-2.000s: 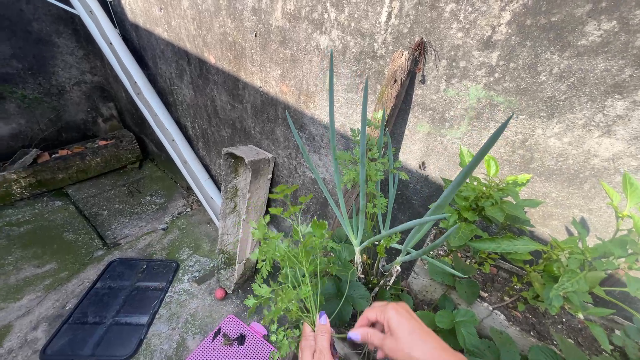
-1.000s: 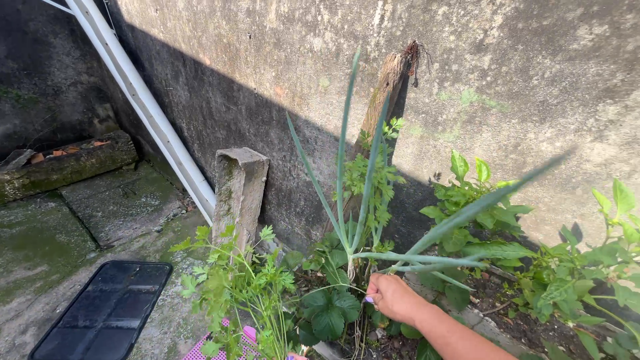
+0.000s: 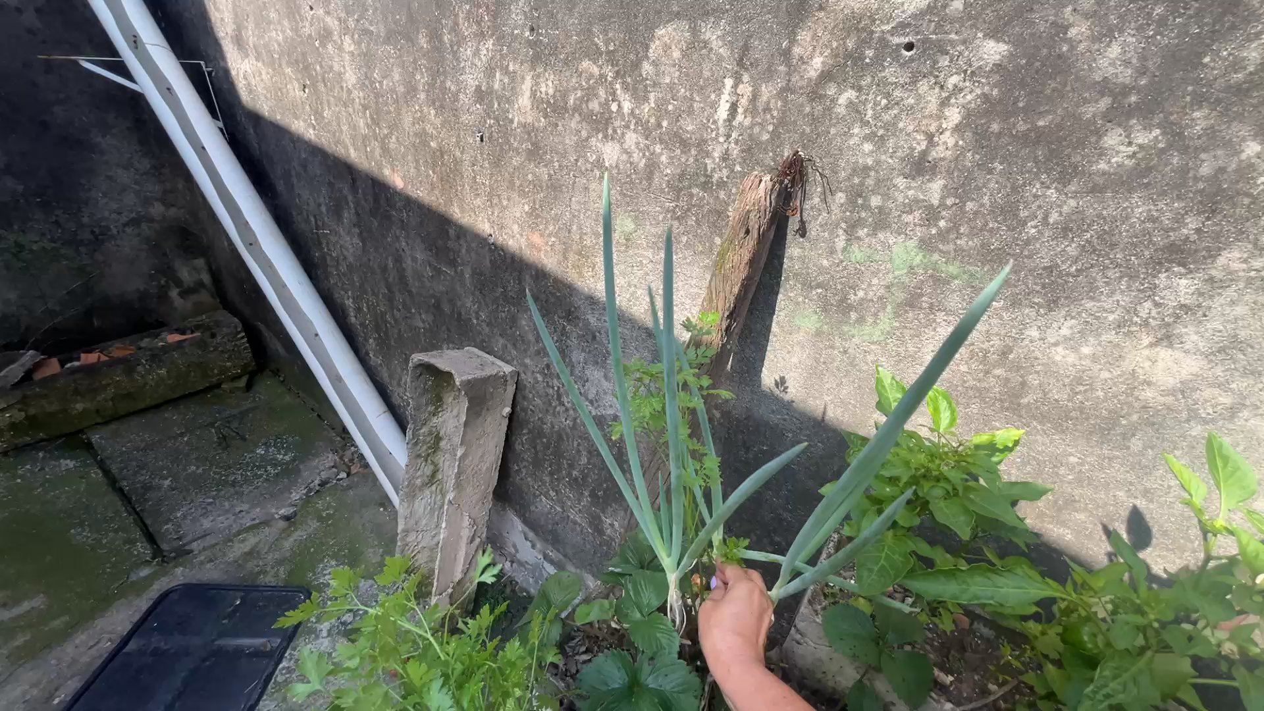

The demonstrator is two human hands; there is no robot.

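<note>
My right hand (image 3: pixel 736 612) reaches up from the bottom edge with its fingers closed at the base of the green onion plant (image 3: pixel 671 494), beside its pale stem. A small green leaf shows at the fingertips; what exactly the fingers pinch is partly hidden. Long onion leaves rise to the left of the hand and lean out to its right. At the bottom, left of centre, a leafy bunch that looks like parsley (image 3: pixel 425 642) fills the view. My left hand is out of frame.
A weathered wooden post (image 3: pixel 741 257) and a concrete channel piece (image 3: pixel 459 464) lean at the stained wall (image 3: pixel 987 148). A white pipe (image 3: pixel 267 237) slants at left. A black tray (image 3: pixel 188 652) lies on the ground. Pepper-like leafy plants (image 3: pixel 948 494) grow at right.
My right hand has left the parsley-like stems near my left hand and moved to the onion's base. My left hand has dropped out of view. The view has tilted upward.
</note>
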